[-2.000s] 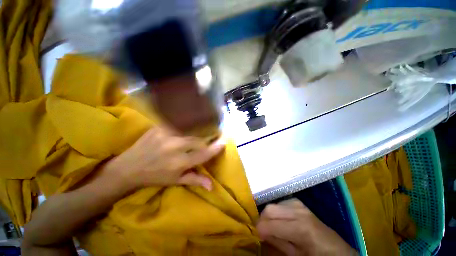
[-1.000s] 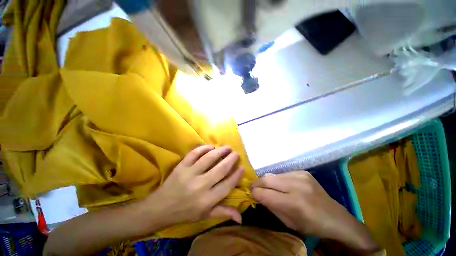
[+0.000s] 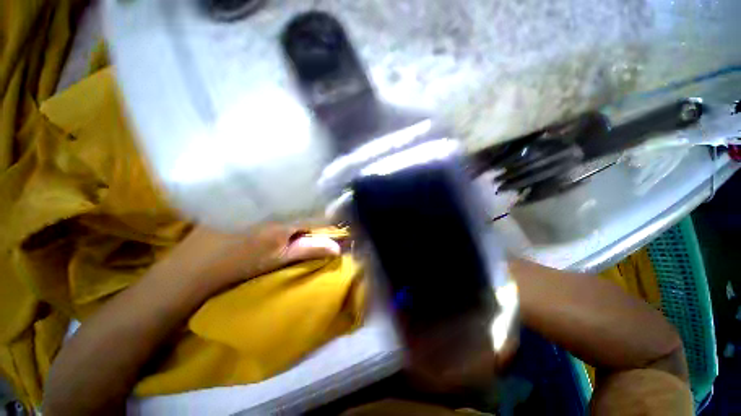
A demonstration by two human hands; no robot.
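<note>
The mustard-yellow cloth [image 3: 268, 325] lies in folds on the left of the table and over its front part. My left hand [image 3: 305, 245] is partly hidden behind the machine head; its thumb and part of the palm show on the cloth, and its fingers are hidden. My right forearm reaches in from the right, but my right hand is hidden behind the chrome and black part. The white machine head [image 3: 236, 154] is very close and blurred, with a shiny chrome part [image 3: 422, 236] in front. The needle area is hidden.
A teal-green mesh basket [image 3: 681, 292] with yellow cloth stands at the right below the table. The white table's curved front edge [image 3: 617, 244] runs to the upper right. A dark lever [image 3: 642, 130] crosses the upper right. More yellow cloth hangs at the far left.
The view has moved close to the machine head, which now covers the middle. My left hand is farther up the cloth. My right hand has gone from the cloth's front edge to behind the chrome part.
</note>
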